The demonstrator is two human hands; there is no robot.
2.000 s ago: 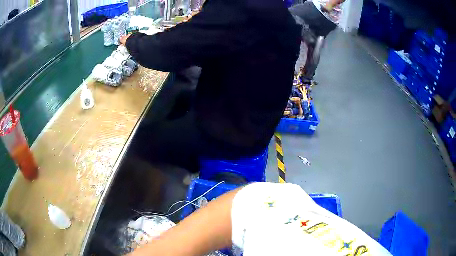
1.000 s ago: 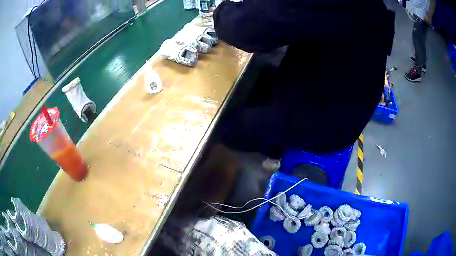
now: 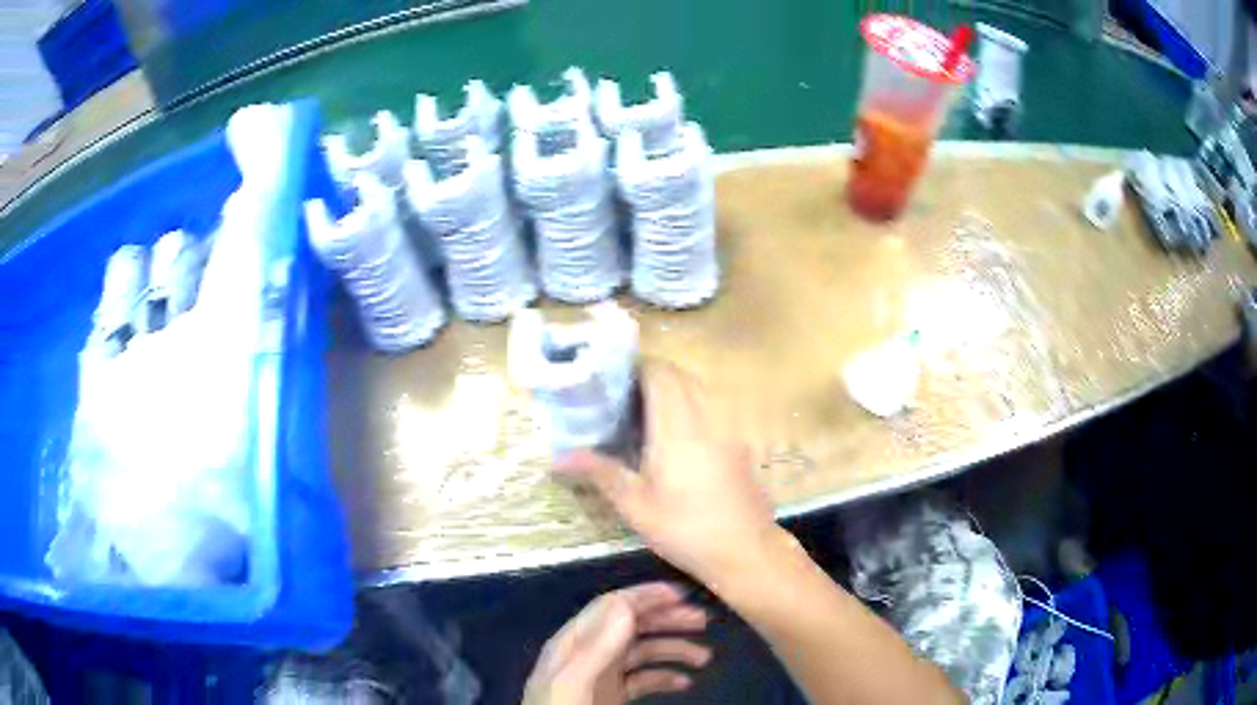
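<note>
A pale grey-white hollow body (image 3: 572,379) with two upright prongs stands on the tan bench in front of rows of similar ribbed bodies (image 3: 563,227). My right hand (image 3: 682,475) is at its lower right side, thumb across the lower front and fingers along the right. The hand and body are blurred, and the far fingertips are unclear. My left hand (image 3: 620,645) is below the bench edge near the bottom, empty, with fingers curled and apart. A white glue bottle (image 3: 882,376) lies right of my right hand.
A large blue tray (image 3: 314,482) with a white liner and bodies is at left. A red-lidded drink cup (image 3: 913,117) stands at the back. A second bottle (image 3: 1104,200) and more parts (image 3: 1172,200) are at far right. A cord (image 3: 1068,606) crosses the ring tub at lower right.
The view has swung left from the neighbour and ring tub to the bench rows and large tray. Both hands have come into view, the right one at a body; neither showed one second ago.
</note>
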